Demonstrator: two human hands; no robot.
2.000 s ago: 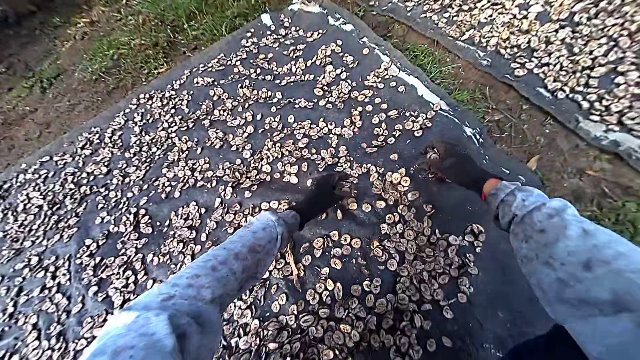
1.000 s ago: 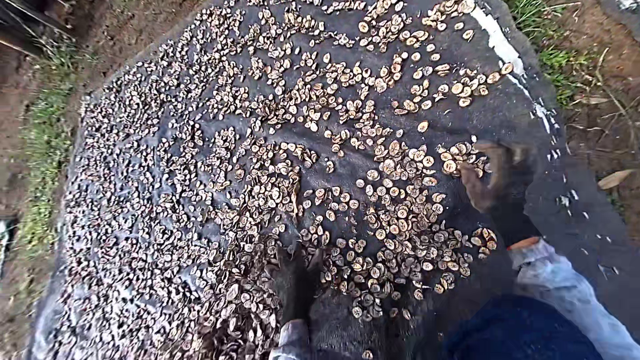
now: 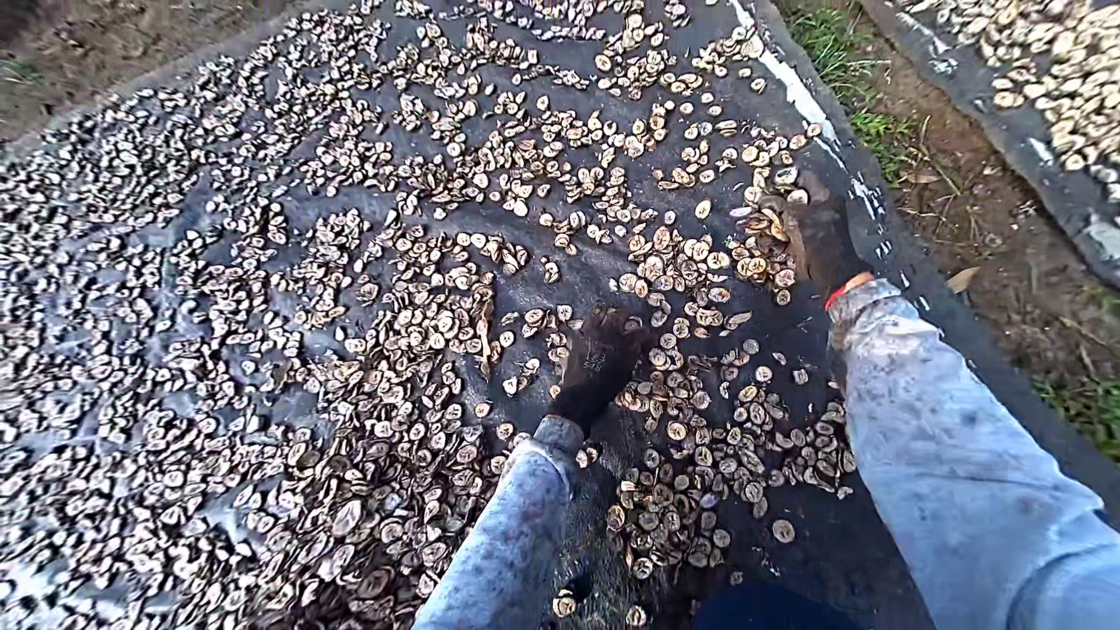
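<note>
Many dried round slices (image 3: 437, 324), pale with brown rims, lie spread over a dark sheet (image 3: 787, 542). My left hand (image 3: 604, 359), in a dark glove, rests low among the slices near the middle of the view; its fingers point away and their tips are hard to make out. To the right, near the sheet's white-marked edge, my right hand (image 3: 814, 227), also in a dark glove, is against a small cluster of slices (image 3: 761, 245) on its left side. Whether either hand grips any slices cannot be told.
A second dark sheet with paler slices (image 3: 1067, 96) lies at the upper right. Between the sheets runs a strip of bare soil (image 3: 989, 201) with grass (image 3: 875, 122) and a dry leaf (image 3: 962, 279). More soil borders the sheet at the upper left.
The view has shifted and turned between frames. Relative to the sheet, my left hand has moved to the right, from the denser slices toward the sparser patch, and now lies closer to my right hand.
</note>
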